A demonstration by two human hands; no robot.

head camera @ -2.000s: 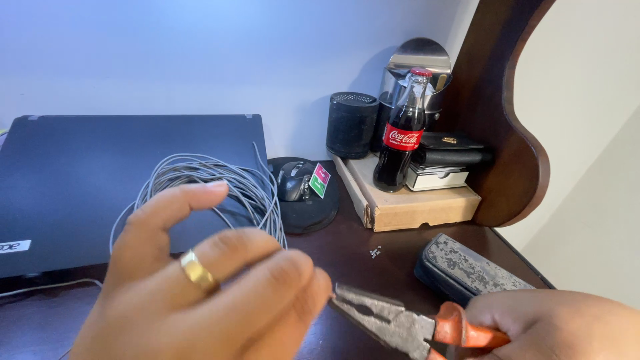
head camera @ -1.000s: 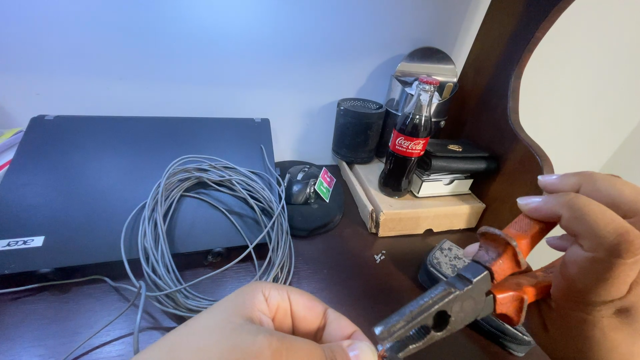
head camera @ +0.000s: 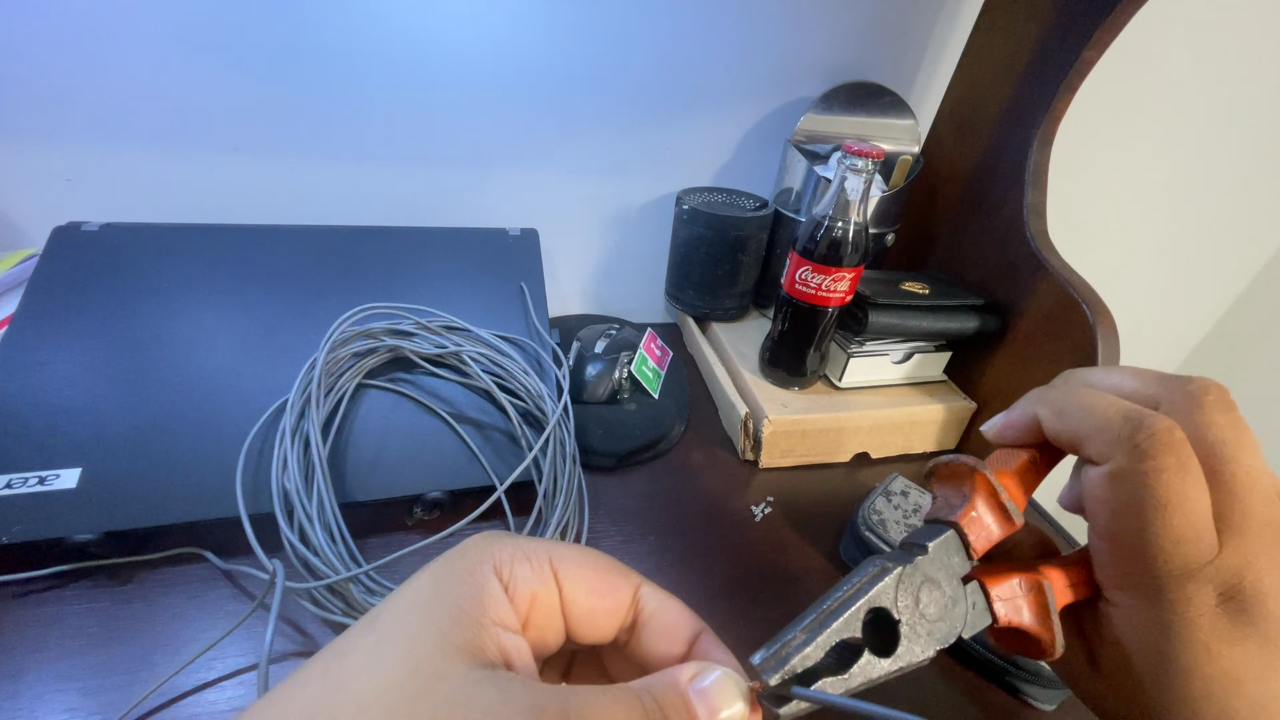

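Combination pliers (head camera: 870, 615) with orange-red handles are held in my right hand (head camera: 1170, 510) at the right. Their jaw tips meet a small copper-coloured wire end at my left fingertips. My left hand (head camera: 560, 640), at the lower middle, pinches that end between thumb and finger. A short length of grey cable (head camera: 850, 702) runs right from there, under the jaws. Behind my left hand lies a loose coil of grey cable (head camera: 320, 450), partly over a closed dark laptop (head camera: 200, 350).
A mouse (head camera: 600, 365) rests on a black pad (head camera: 640, 440). A Coca-Cola bottle (head camera: 815, 290) stands on a cardboard box (head camera: 860, 425), near a black cylinder (head camera: 717, 255) and a black wallet (head camera: 915, 305). Small bits (head camera: 762, 509) and a zippered case (head camera: 885, 510) lie on the desk.
My left hand, raised in front of the coil two seconds ago, is now lower with its fingers curled. The pliers and my right hand show more fully in view than at first.
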